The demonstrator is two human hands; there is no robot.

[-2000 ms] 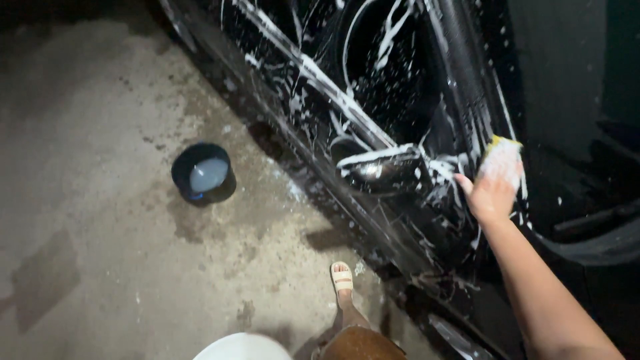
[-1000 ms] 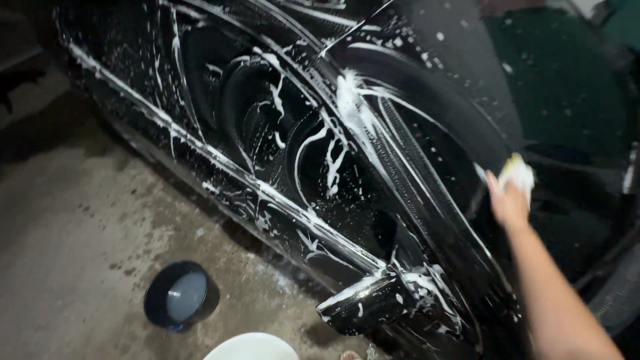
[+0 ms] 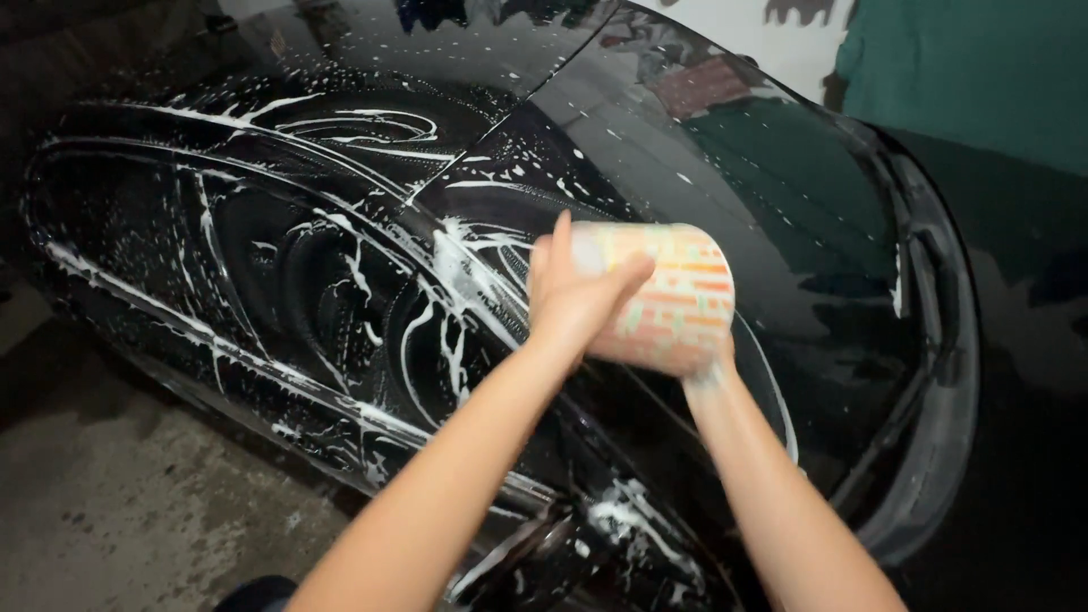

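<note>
Both my hands are around a patterned plastic tub (image 3: 671, 297), tilted on its side above the car's windshield (image 3: 765, 221). My left hand (image 3: 578, 285) grips it at its left end, thumb across its side. My right hand (image 3: 705, 365) is at its underside, the fingers mostly hidden behind it. Something whitish shows between my left hand and the tub; I cannot tell what it is. Streaks of white foam lie on the black car's roof (image 3: 340, 85), side windows and windshield pillar (image 3: 476, 280).
The foamy side mirror (image 3: 578, 544) juts out near the bottom. Wet concrete floor (image 3: 127, 493) lies at the lower left, with the dark rim of a bucket (image 3: 255, 593) at the bottom edge. A green surface (image 3: 969, 85) stands beyond the car.
My left hand has come into view, and both hands now hold the tub. My right hand was on the windshield with a yellow and white sponge. The view has shifted up toward the roof.
</note>
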